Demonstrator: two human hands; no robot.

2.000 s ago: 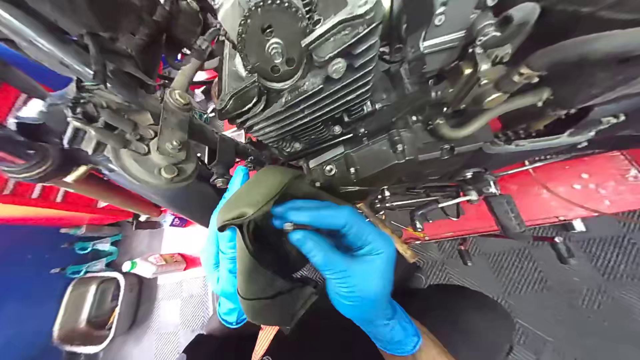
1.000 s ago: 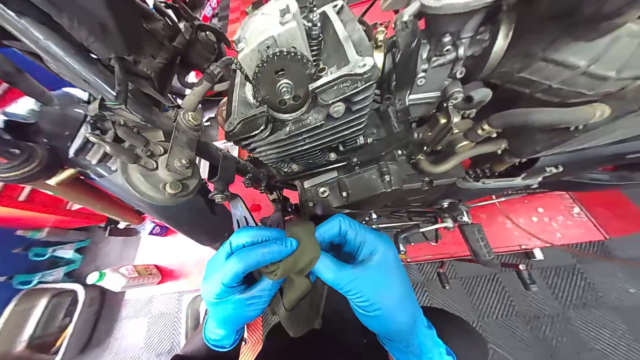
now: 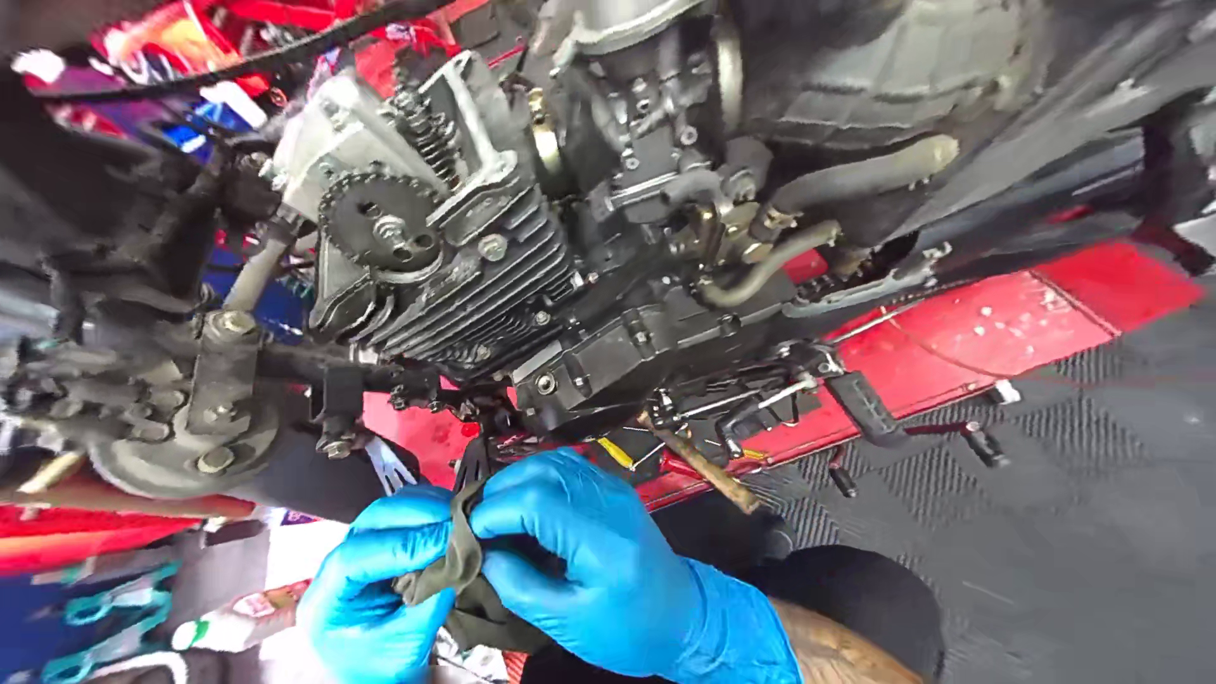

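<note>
Both hands wear blue gloves and meet low in the head view, in front of an exposed motorcycle engine. My left hand (image 3: 385, 579) pinches an olive-green cloth (image 3: 463, 546) from the left. On its right side, my right hand (image 3: 589, 560) grips the same cloth between thumb and fingers, and the rest hangs below. Whether a small part is wrapped inside cannot be seen. Above the hands is the finned cylinder (image 3: 475, 275) with a cam sprocket (image 3: 380, 223) and a valve spring (image 3: 432, 138) exposed. The black engine case (image 3: 627, 351) lies just beyond my right hand.
A red lift platform (image 3: 988, 332) runs under the engine, with a wooden-handled tool (image 3: 708, 465) and other tools on it. A foot peg (image 3: 864, 408) juts out at right. The fork leg and its round bracket (image 3: 190, 427) stand at left, near a white bottle (image 3: 237, 617).
Two seconds ago the cloth was spread over my left hand; now it is bunched between the fingertips of both. My left hand has come round to grip its edge. The view has shifted closer to the engine.
</note>
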